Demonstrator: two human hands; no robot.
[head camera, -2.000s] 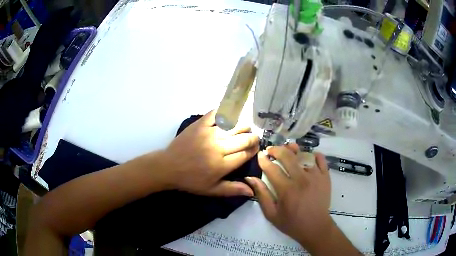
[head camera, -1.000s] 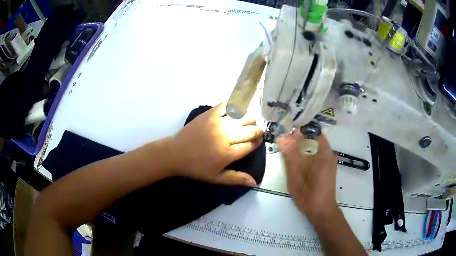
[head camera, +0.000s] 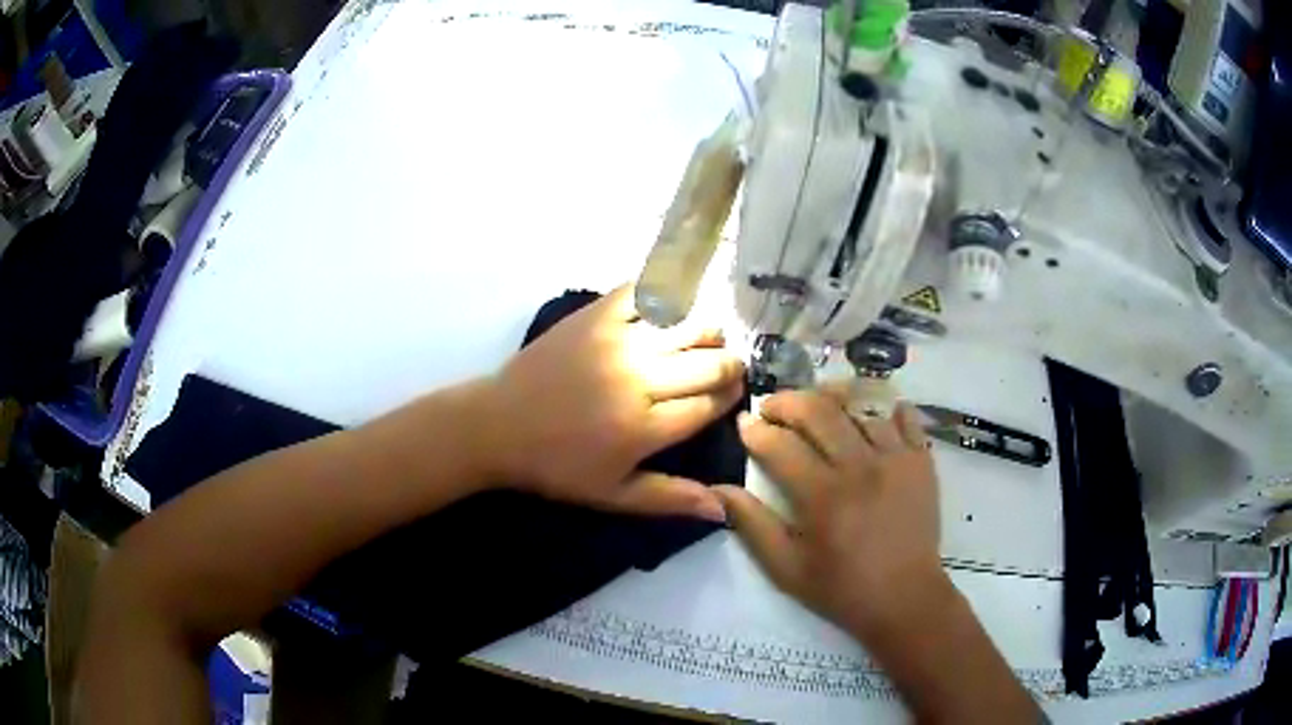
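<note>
A black garment panel (head camera: 425, 567) lies on the white table and hangs over its front edge. My left hand (head camera: 581, 411) lies flat on the cloth left of the needle, fingertips by the presser foot (head camera: 767, 366), thumb pointing right. My right hand (head camera: 843, 496) is right of the cloth's edge, fingers bent and fingertips just in front of the presser foot. Whether it holds any cloth is hidden. The off-white sewing machine head (head camera: 836, 184) stands above, with the lit lamp tube (head camera: 690, 234) left of it.
Black thread snips (head camera: 988, 436) lie right of my right hand. Black zipper-like strips (head camera: 1094, 524) lie under the machine arm. A red-blue looped item (head camera: 1233, 620) is at the right end. A purple basket (head camera: 159, 305) stands left, a cardboard box (head camera: 68, 609) lower left. A ruler scale (head camera: 709, 663) runs along the front edge.
My right hand has moved back from beside the needle and knob to in front of the presser foot, uncovering more of the snips. My left hand and the cloth look nearly unchanged since one second ago.
</note>
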